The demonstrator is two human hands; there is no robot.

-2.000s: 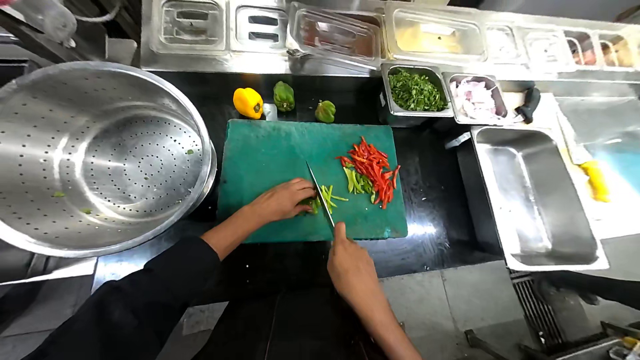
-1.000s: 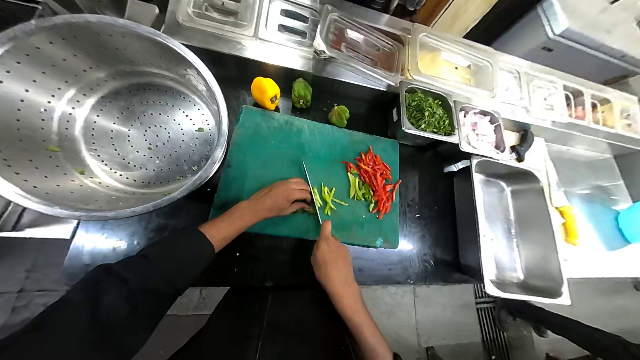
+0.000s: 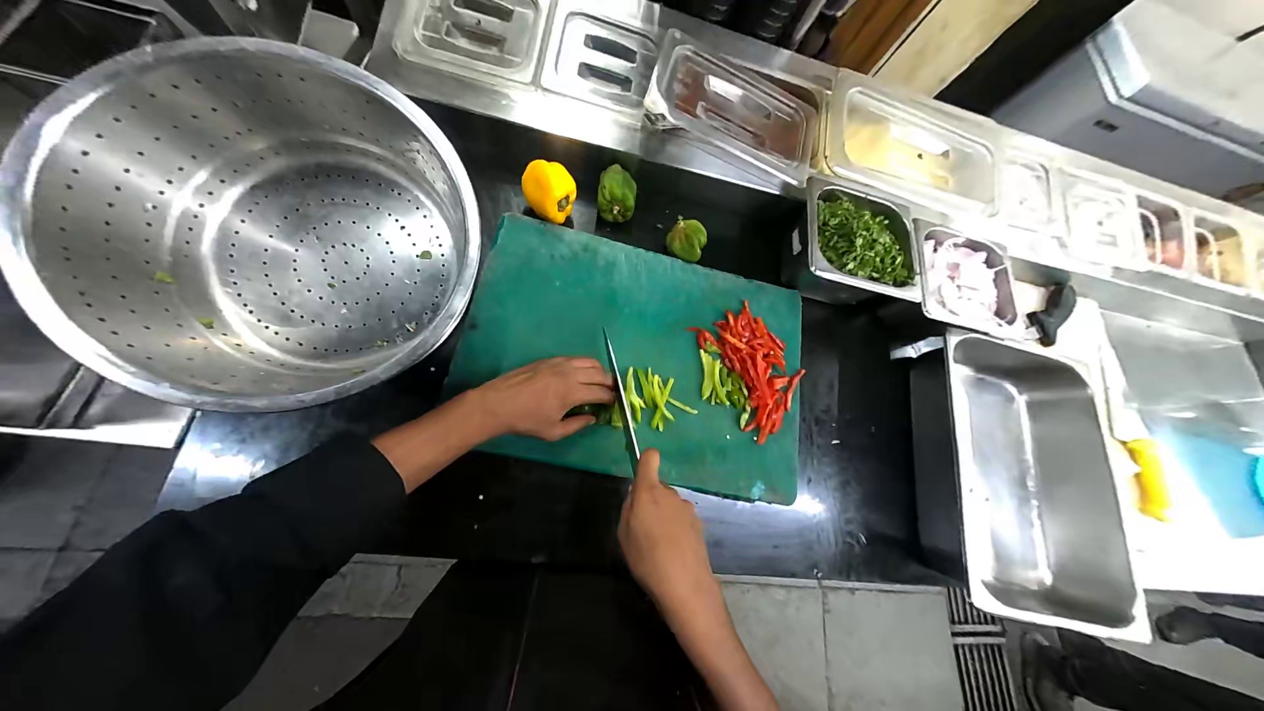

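On a green cutting board [image 3: 583,286], my left hand [image 3: 548,397] presses a piece of green bell pepper [image 3: 591,413], mostly hidden under its fingers. My right hand [image 3: 667,523] grips a knife [image 3: 619,380], its blade close beside the left fingertips and pointing away from me. Thin green pepper strips [image 3: 657,397] lie just right of the blade. Farther right are more green strips [image 3: 721,380] against a pile of red pepper strips [image 3: 755,360]. Behind the board sit a yellow bell pepper [image 3: 549,190] and two green pepper pieces [image 3: 617,193], [image 3: 686,239].
A large steel colander [image 3: 464,296] stands at left, close to the board. Pans of chopped green herbs [image 3: 861,239] and sliced onion [image 3: 965,281] are at back right, before lidded containers [image 3: 908,148]. A deep steel pan [image 3: 1047,484] stands at right. Another person's legs [image 3: 1106,671] show at lower right.
The cut green strips beside the blade look more numerous and spread out than two seconds ago. Both hands stay at the same part of the board. The view has turned.
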